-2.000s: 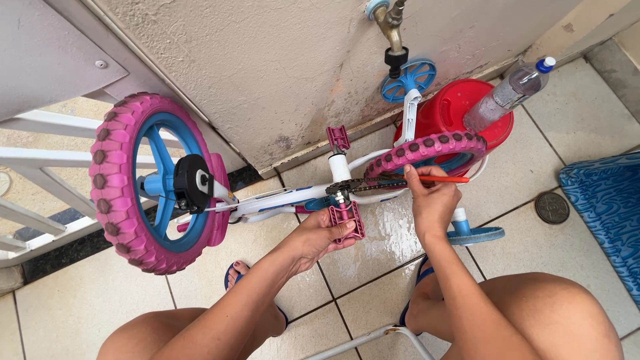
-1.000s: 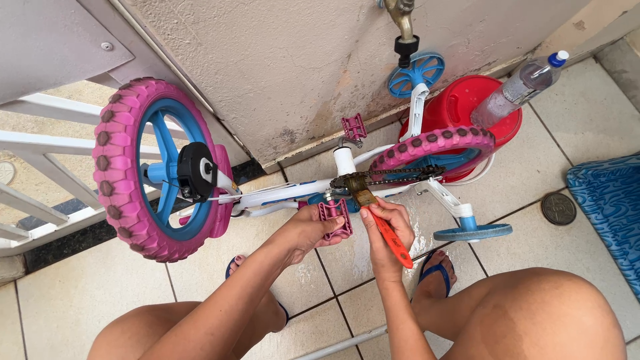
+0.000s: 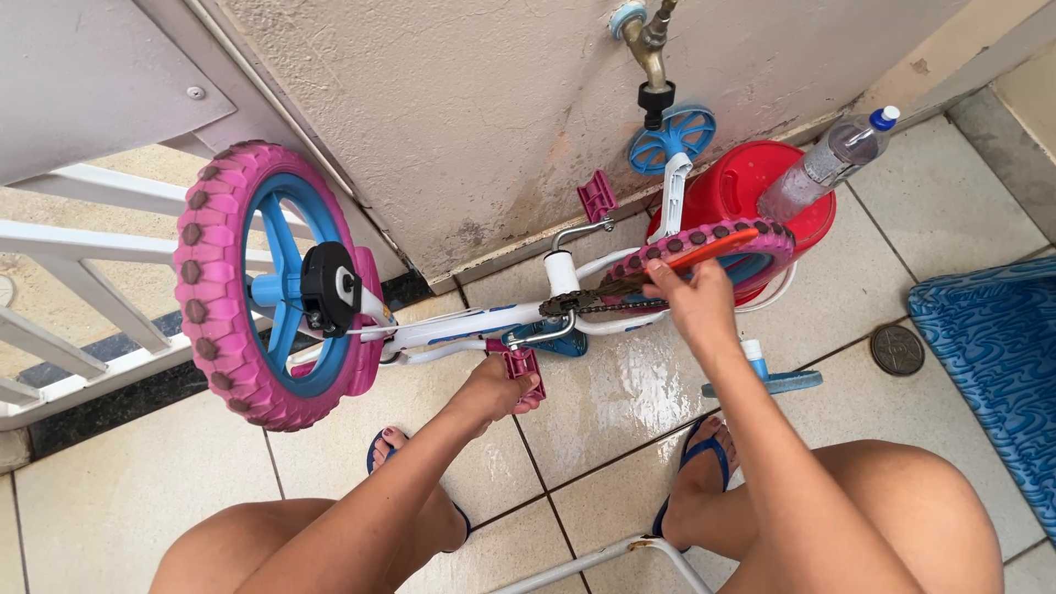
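A child's bicycle with a white frame [image 3: 462, 326] lies upside down on the tiles, its pink front wheel [image 3: 202, 289] at the left and its pink rear wheel [image 3: 701, 235] at the right. My left hand [image 3: 495, 388] grips the near pink pedal [image 3: 521, 371] at the end of its crank. In my right hand [image 3: 701, 301] is a brush with an orange-red handle [image 3: 714, 250]; its dark head lies at the bicycle chain [image 3: 623, 306], just right of the chainring [image 3: 561, 305]. My fingers partly hide the brush and the rear wheel.
Behind the rear wheel stands a red bucket [image 3: 734, 177] with a plastic bottle [image 3: 825, 169] on it. A brass tap [image 3: 648, 54] juts from the wall above a blue training wheel [image 3: 672, 140]. A floor drain [image 3: 897, 350] and blue mat [image 3: 982, 346] lie right, a white gate [image 3: 107, 247] left.
The brush in my right hand has moved right along the chain, away from the chainring. My left hand has moved the near pedal, and the cranks have turned.
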